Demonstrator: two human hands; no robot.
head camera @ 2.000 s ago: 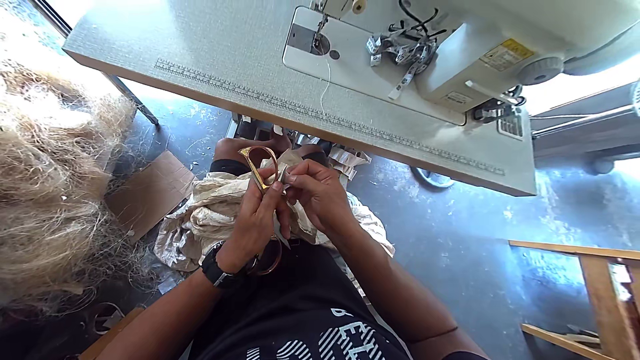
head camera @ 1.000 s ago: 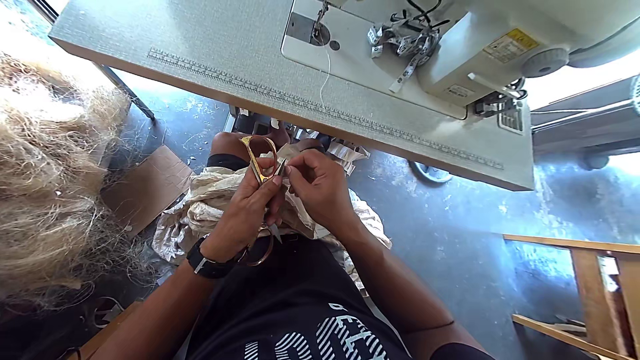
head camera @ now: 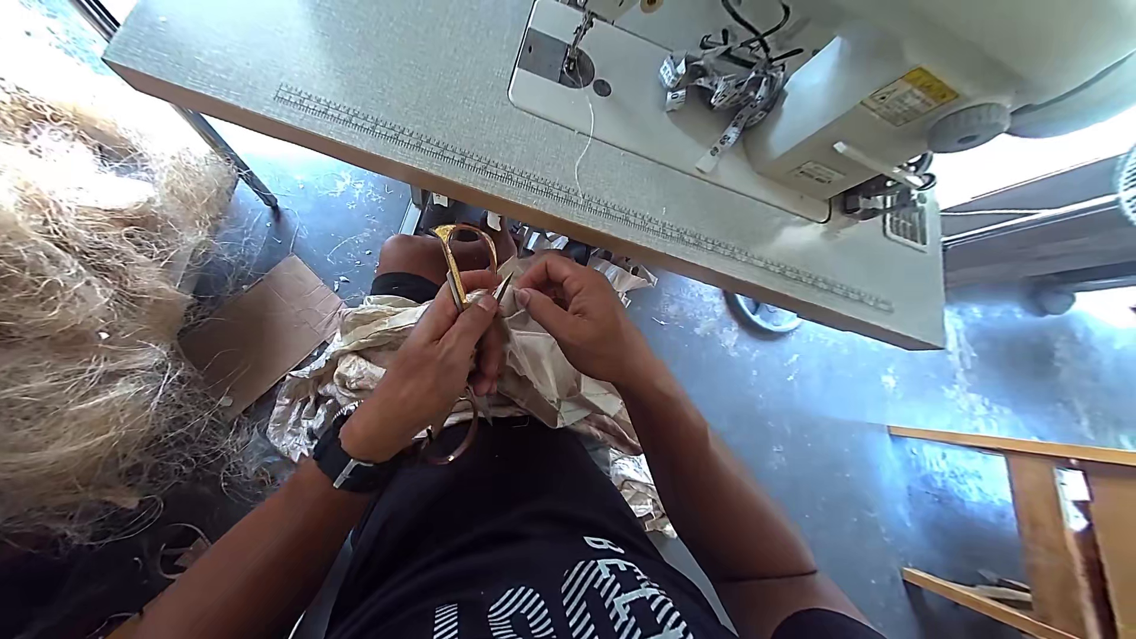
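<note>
My left hand [head camera: 444, 355] is closed around a pair of gold-handled scissors [head camera: 451, 264]; one handle loop rises above the fingers, the other hangs below the palm, and a dark blade tip points toward my right hand. My right hand [head camera: 577, 315] pinches the pale cloth with thumb and forefinger, right beside that tip. The crumpled cream cloth [head camera: 550, 377] lies over my lap and under both hands. How far the blades are apart is hidden by my fingers.
A sewing machine [head camera: 799, 151] stands on a table [head camera: 355, 71] ahead, with a tape measure [head camera: 737, 93] on its bed. Loose pale fibre [head camera: 89, 337] piles at left beside cardboard [head camera: 262, 333]. A wooden frame [head camera: 1034, 524] stands at lower right.
Both hands stay together over the lap, the left still holding the scissors. The right fingers have shifted slightly at the cloth beside the blade tip.
</note>
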